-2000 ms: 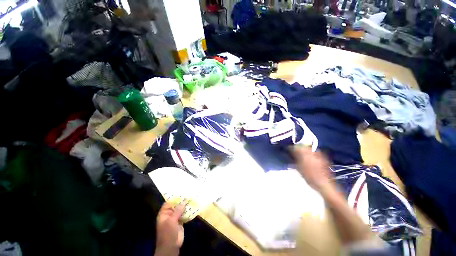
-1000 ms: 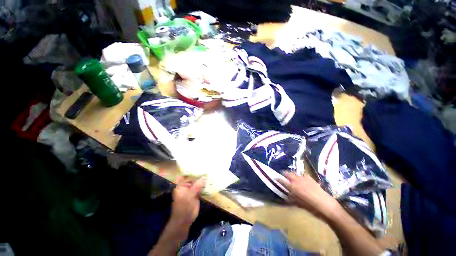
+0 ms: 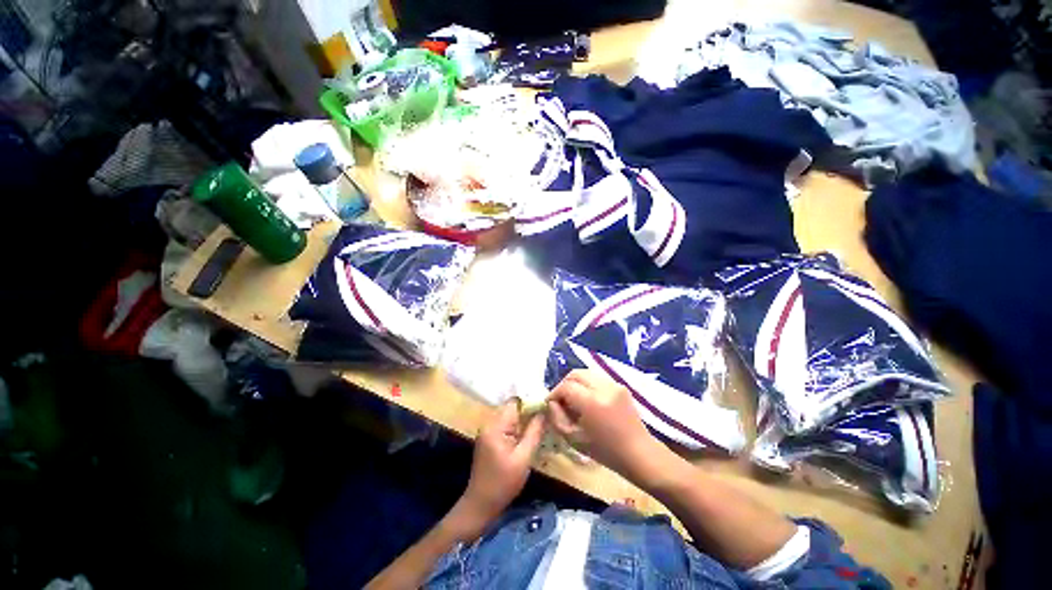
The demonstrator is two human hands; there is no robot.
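Note:
My left hand (image 3: pixel 504 452) and my right hand (image 3: pixel 600 421) meet over the table's near edge. Their fingertips pinch a small pale yellow sheet (image 3: pixel 533 407), mostly hidden by the fingers. A bagged navy garment (image 3: pixel 652 357) with white bands lies flat just beyond my right hand. Whitish empty polybags (image 3: pixel 502 334) lie left of it, bright with glare. More bagged garments (image 3: pixel 831 357) lie overlapping on the right. Another bagged garment (image 3: pixel 387 294) lies on the left.
An unbagged navy garment (image 3: pixel 715 173) with looped striped trim (image 3: pixel 611 213) lies behind. Left are a green bottle (image 3: pixel 248 213), blue-lidded jar (image 3: pixel 332 182), phone (image 3: pixel 216 267) and green basket (image 3: pixel 398 98). Grey-white cloth (image 3: pixel 854 104) is at the far end; dark garments (image 3: pixel 969 277) are right.
My right hand has left the middle bagged garment and come to my left hand at the yellow sheet. That bagged garment now lies untouched by my fingertips. The view has shifted slightly.

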